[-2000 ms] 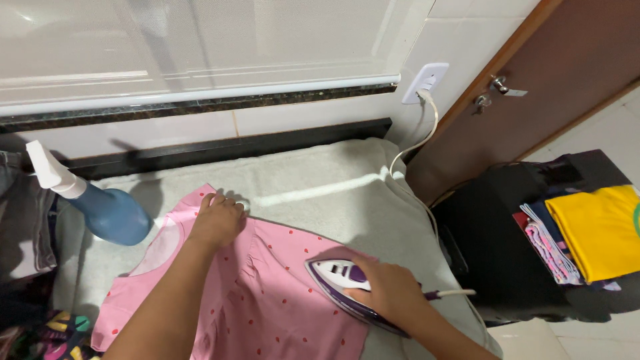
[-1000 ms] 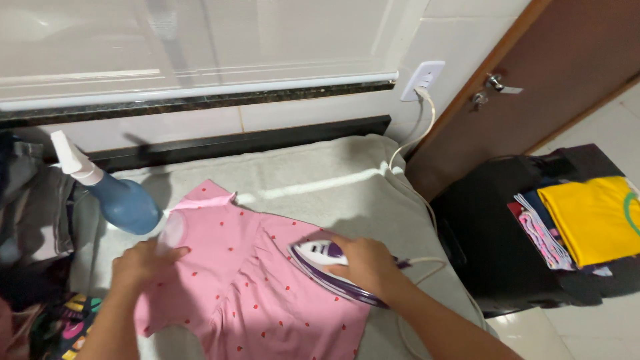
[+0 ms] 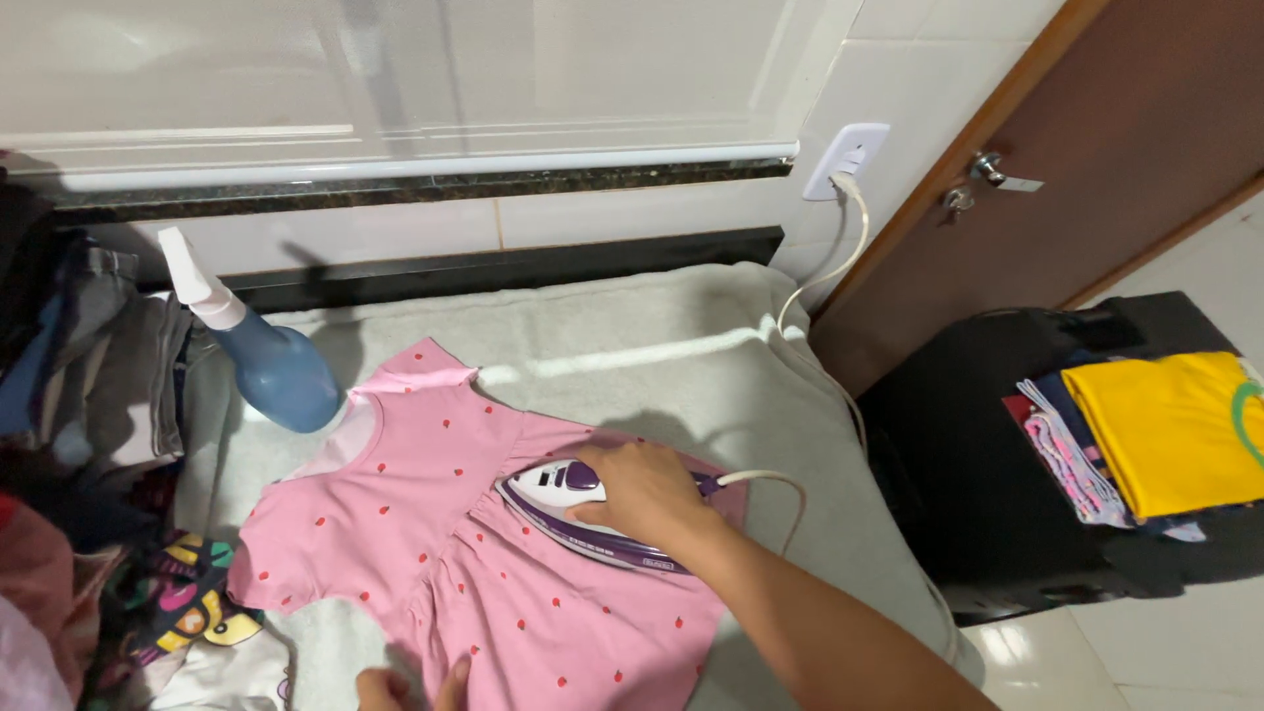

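Observation:
A pink child's dress [image 3: 553, 612] with small red prints lies spread on a pale grey-green cloth [image 3: 632, 326]. My right hand [image 3: 642, 494] grips the handle of a white and purple clothes iron [image 3: 583, 523], whose soleplate rests on the skirt just below the gathered waist. At the bottom edge of the view, my left hand [image 3: 410, 688] shows only its fingers, spread at the side of the skirt; the rest of it is cut off. Beyond the neckline stands a blue spray bottle [image 3: 286, 370] with a white nozzle, leaning slightly.
The iron's white cord [image 3: 859, 247] runs to a wall socket [image 3: 847, 158]. Piled clothes [image 3: 128, 365] flank the dress on the left. A black suitcase [image 3: 948, 444] at the right bears folded clothes, a yellow one [image 3: 1165, 425] uppermost. Behind it is a brown door [image 3: 1106, 128].
My left hand has gone from the dress's sleeve and neckline area down to the skirt's near side. The dress's upper part lies flatter and more spread out. My right hand still holds the iron.

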